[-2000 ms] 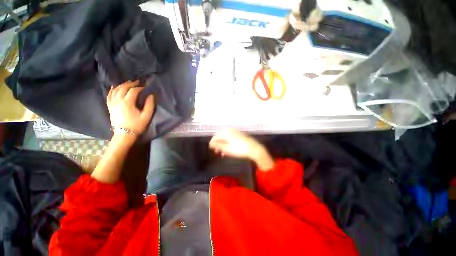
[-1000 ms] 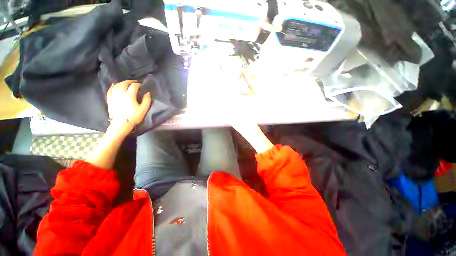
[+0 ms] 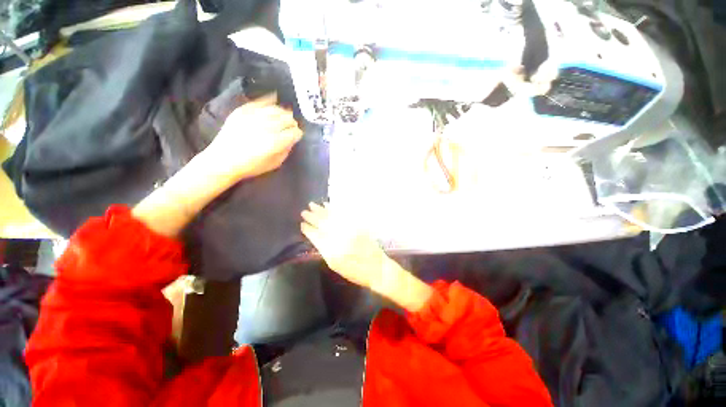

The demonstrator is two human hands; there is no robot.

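A dark grey-navy garment piece lies over the left part of the white table, its right edge running under the needle area of the white sewing machine. My left hand rests on the cloth just left of the presser foot, fingers bent; whether it pinches cloth cannot be told. My right hand is at the table's front edge, beside the cloth's right edge, fingers spread and no object visible in it. The machine bed is overexposed.
Thread scissors lie washed out by glare right of the needle. A clear plastic bag hangs at the table's right end. Dark garments are heaped below right, near a blue item.
My left hand has moved right and away from me, closer to the needle. My right hand has come out of the glare and moved left to the cloth's edge. The view has shifted.
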